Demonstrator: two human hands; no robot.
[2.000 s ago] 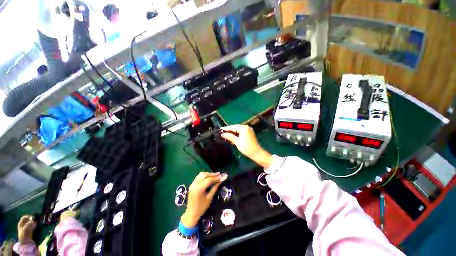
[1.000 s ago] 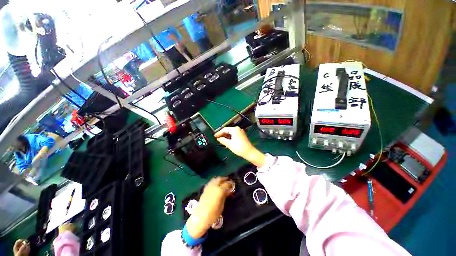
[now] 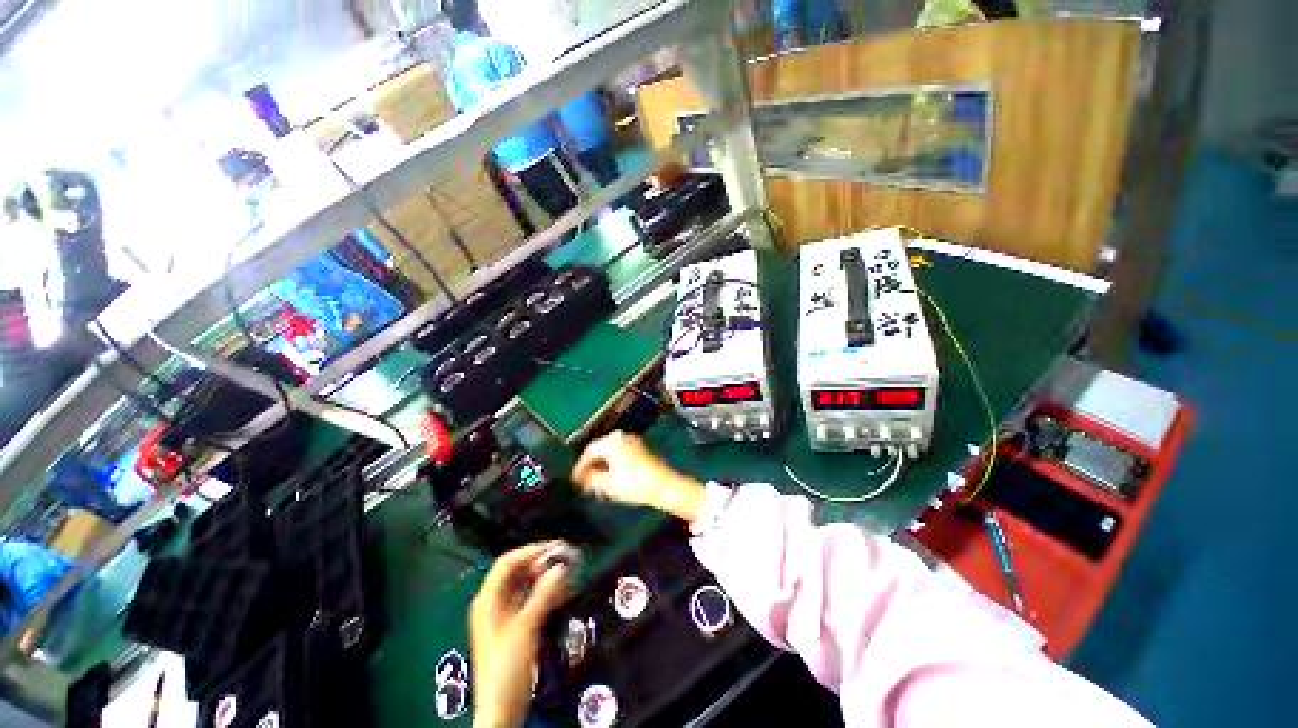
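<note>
The black test fixture stands on the green mat, with its red handle upright and a green-lit round unit on its face. My left hand holds a small round unit between thumb and fingers, just below the fixture at the tray's upper left. My right hand is just right of the fixture, fingers curled; whether it holds anything cannot be told. The black work tray holds several round units with pale or silver rims. Two silver rings lie on the mat to its left.
Two white power supplies with red digits stand behind my right hand. A red parts box is at the right edge. Black trays lie at left, and a long filled tray is beyond the fixture. A metal shelf edge crosses above.
The view has turned right. The fixture face, dark at first, now shows green. My left hand has gone down over the tray and come back up with a round unit. My right hand has moved slightly off the fixture.
</note>
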